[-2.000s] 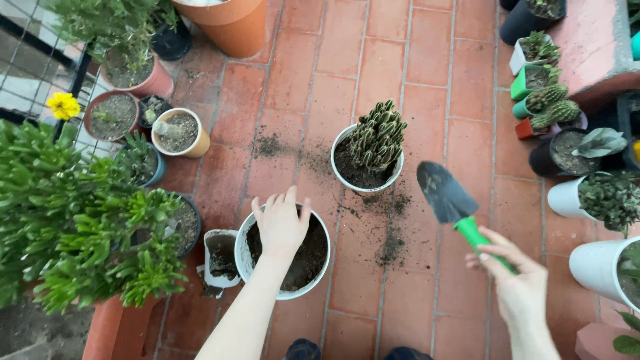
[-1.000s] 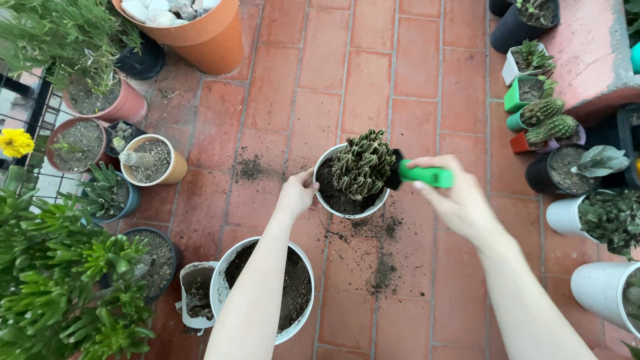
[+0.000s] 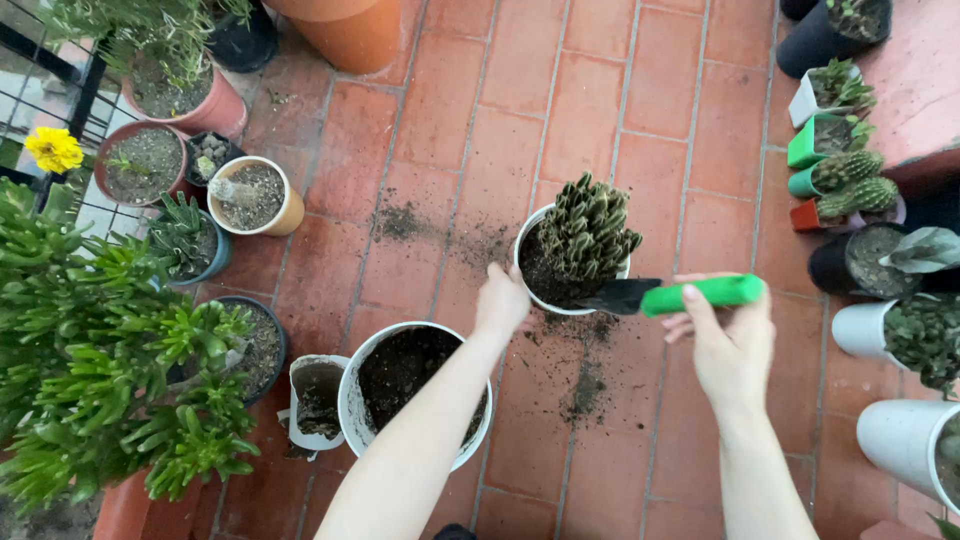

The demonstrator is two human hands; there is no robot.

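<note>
A clustered cactus (image 3: pixel 589 229) stands in a white pot (image 3: pixel 531 225) of dark soil on the tiled floor. My left hand (image 3: pixel 504 301) is at the pot's lower left rim; the fingertips are partly hidden, so their grip is unclear. My right hand (image 3: pixel 724 330) holds a hand trowel by its green handle (image 3: pixel 705 294). The trowel's dark blade (image 3: pixel 621 295) reaches over the pot's lower right rim, beside the base of the cactus. Below my left forearm is a larger white bucket (image 3: pixel 351 397) with dark soil (image 3: pixel 405 364) inside.
A torn white container (image 3: pixel 317 401) with some soil touches the bucket's left side. Spilled soil (image 3: pixel 585 390) lies on the tiles around the cactus pot. Potted plants line the left, including a bushy succulent (image 3: pixel 180 375), and small cactus pots (image 3: pixel 855 184) line the right.
My left hand has moved from over the bucket to the cactus pot. The trowel, held off to the right two seconds ago, has come to the pot's rim.
</note>
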